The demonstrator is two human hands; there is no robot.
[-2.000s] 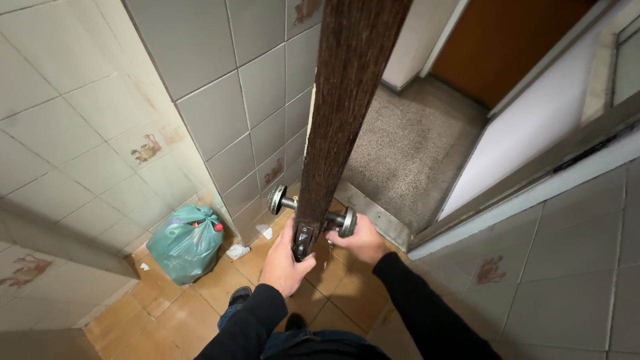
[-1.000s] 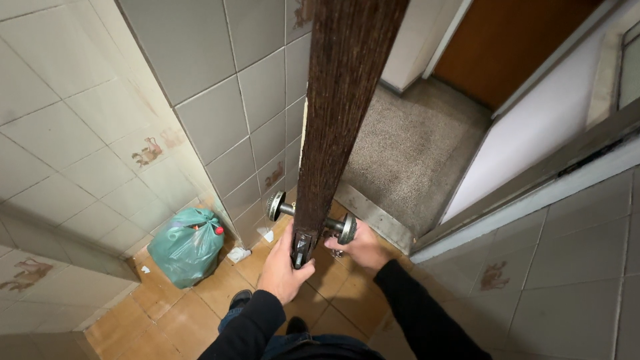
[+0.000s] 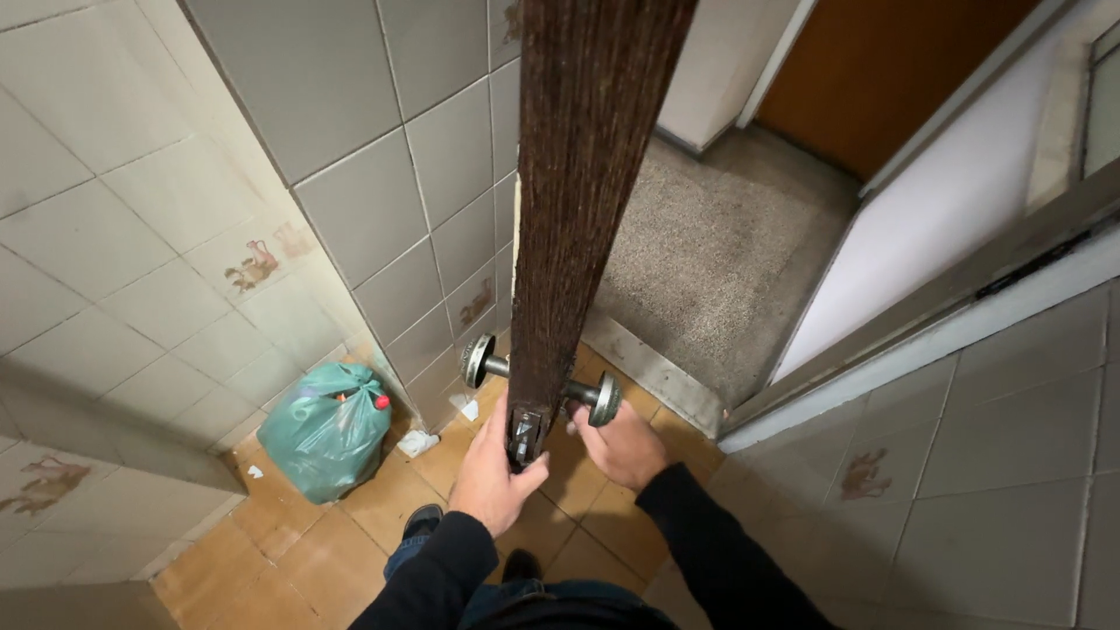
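A dark wooden door (image 3: pixel 573 175) stands edge-on in front of me, with a round metal knob (image 3: pixel 477 360) on its left side and another round knob (image 3: pixel 605 399) on its right side. A metal lock (image 3: pixel 525 437) is set in the door's edge, below the knobs. My left hand (image 3: pixel 494 481) rests against the left face of the door beside the lock, its thumb at the lower edge. My right hand (image 3: pixel 619 444) is at the right face, under the right knob; its fingertips are partly hidden, and what they hold cannot be made out.
A tied green plastic bag (image 3: pixel 324 437) sits on the orange tiled floor (image 3: pixel 324 560) at the left, near crumpled white paper (image 3: pixel 417 443). Tiled walls flank both sides. Beyond the door lie a metal threshold (image 3: pixel 656 372), a speckled floor (image 3: pixel 709 262) and a brown door (image 3: pixel 884 79).
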